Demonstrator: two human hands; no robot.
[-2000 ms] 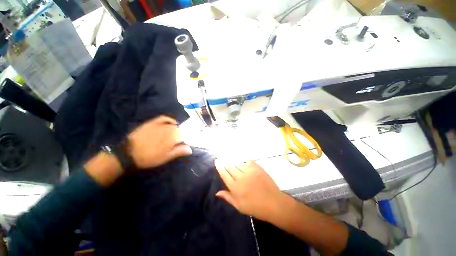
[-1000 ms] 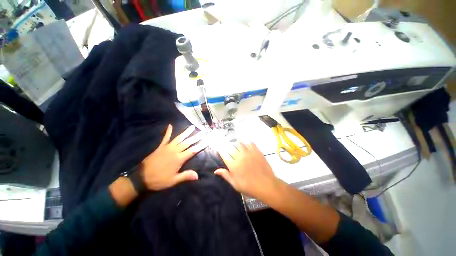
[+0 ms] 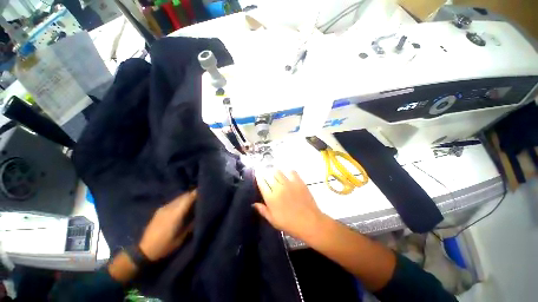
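A large dark navy garment body point(image 3: 135, 135) lies heaped left of the needle and hangs over the front table edge. Its right edge is at the presser foot point(image 3: 251, 150) of the white sewing machine point(image 3: 271, 76). My left hand point(image 3: 171, 221) grips a fold of the garment lower left of the foot; its fingertips are hidden under the cloth. My right hand point(image 3: 289, 200) lies with fingers extended at the garment's edge, just in front of the foot; whether it pinches the cloth is unclear.
Yellow-handled shears point(image 3: 343, 171) lie right of my right hand. A dark strip point(image 3: 392, 183) lies beyond them, its end over the table's front edge point(image 3: 366, 223). Paper sheets point(image 3: 62, 76) are at upper left, above a grey machine part point(image 3: 35, 171).
My left hand has moved from flat beside the foot down and left, now under a garment fold. The cloth is bunched up nearer the foot. My right hand stays near the foot.
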